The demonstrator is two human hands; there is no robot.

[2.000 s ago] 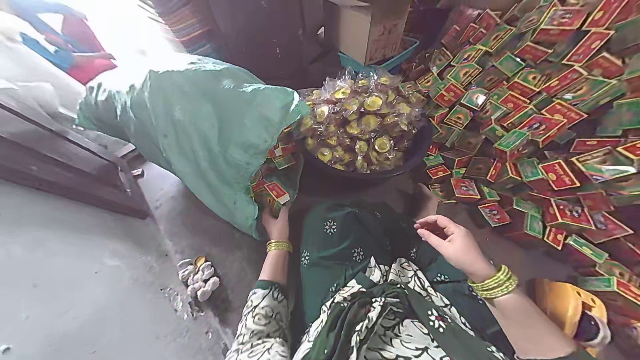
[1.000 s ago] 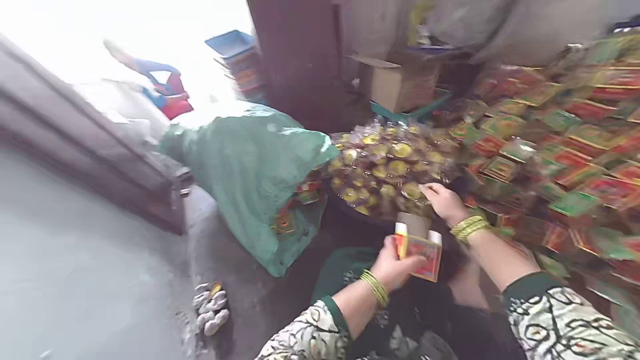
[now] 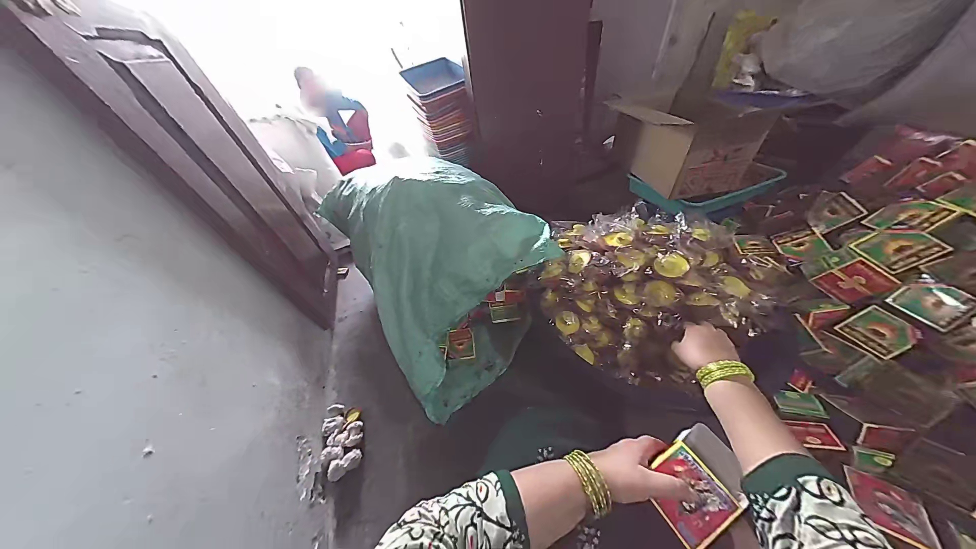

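My left hand (image 3: 637, 471) holds a small printed cardboard box (image 3: 698, 492), red with a yellow edge, its pale flap raised at the top. My right hand (image 3: 705, 347) reaches into a heap of clear-wrapped pieces with round yellow centres (image 3: 659, 293), piled in a dark basin; its fingertips are hidden among the wrappers, so what they grip cannot be told. Left of the heap lies a green woven sack (image 3: 435, 252), its mouth facing me with small printed boxes (image 3: 460, 344) inside.
Many red and green printed boxes (image 3: 877, 332) cover the right side. An open cardboard carton (image 3: 663, 156) sits in a teal tray (image 3: 713, 204) behind the basin. A wooden door (image 3: 191, 130), stacked baskets (image 3: 438, 103) and a person (image 3: 343, 126) outside are at the upper left. Whitish lumps (image 3: 341, 442) lie by the wall.
My left hand was at the sack's mouth two seconds ago and now holds a box. My right hand has moved from above my lap into the wrapped pieces. The view has shifted.
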